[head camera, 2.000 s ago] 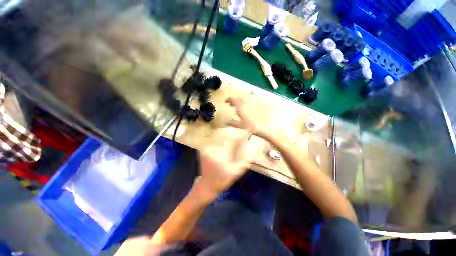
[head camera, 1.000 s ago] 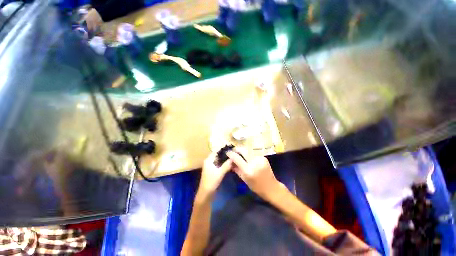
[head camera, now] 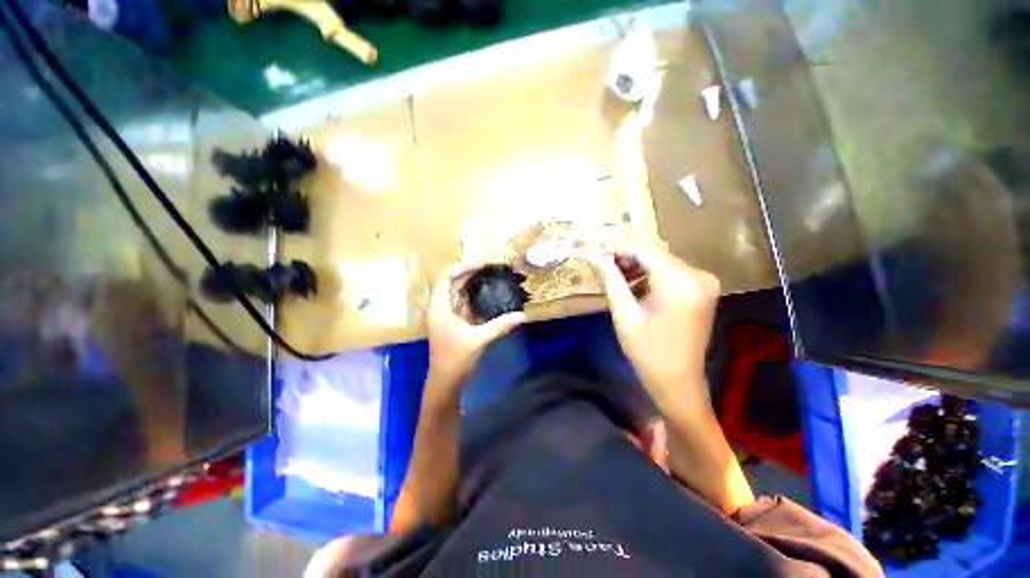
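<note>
My left hand [head camera: 454, 336] holds a black spiky hair piece [head camera: 497, 291] at the bench's front edge, fingers and thumb around it. My right hand [head camera: 669, 311] is just right of it, fingers pinched on a small dark brown part [head camera: 630, 271]; its shape is mostly hidden by the fingers. Its fingertips are beside the white oval glue dish [head camera: 551, 251], which lies on a brown-spotted patch of the tan mat [head camera: 474, 147]. Whether an applicator stick is also in the fingers cannot be told.
More black hair pieces [head camera: 262, 211] stand at bench left by a cable. A white bottle [head camera: 633, 75] and white cones [head camera: 690, 190] lie right. Reflective dividers flank the bench. Blue bins sit below; the right bin [head camera: 830, 452] holds dark parts. A tan limb [head camera: 322, 20] lies on the green belt.
The view has moved closer over the bench. My hands, together at a black piece before, are now apart: left with the hair piece, right beside the dish with a small dark part.
</note>
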